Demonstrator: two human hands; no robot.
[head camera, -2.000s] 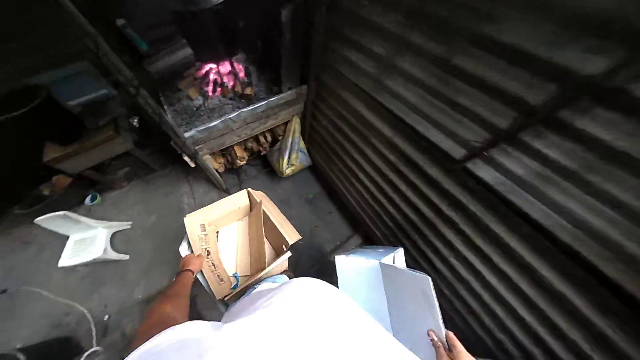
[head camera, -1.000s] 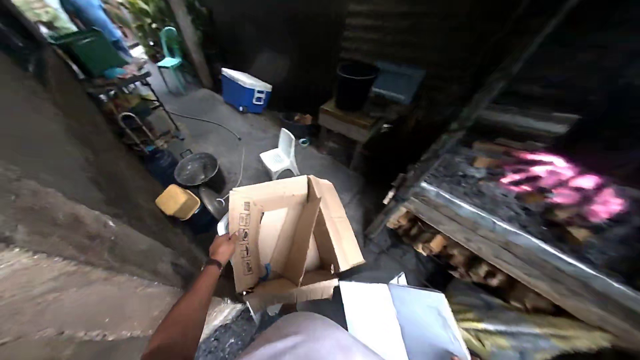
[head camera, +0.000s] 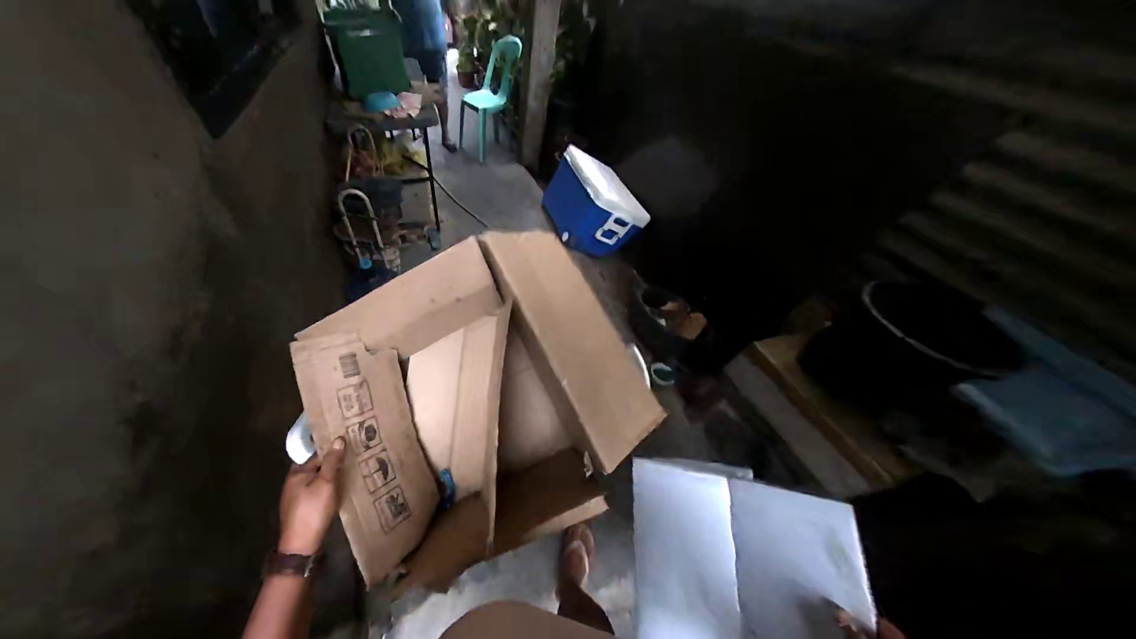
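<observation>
An open cardboard box (head camera: 577, 355) with raised flaps and printed symbols hangs in front of me. My left hand (head camera: 311, 497) grips its left flap, thumb on the printed face; a white thing shows behind that flap. Inside are another cardboard piece (head camera: 457, 390) and a small blue item (head camera: 446, 487). My right hand (head camera: 856, 626), mostly cut off at the bottom edge, holds a pale white-grey folded carton (head camera: 790, 550) to the right of the box.
A blue cooler with a white lid (head camera: 590, 204) stands ahead. Beyond are a turquoise chair (head camera: 486, 98), a table (head camera: 426, 120) and a person (head camera: 426, 40). A rough wall (head camera: 177, 311) runs along the left. A wooden bench (head camera: 825, 417) bearing a dark tub (head camera: 914, 346) is at right.
The view has swung left from the fire toward the passage with the cooler and turquoise chair. The cardboard box and pale carton stay in my hands.
</observation>
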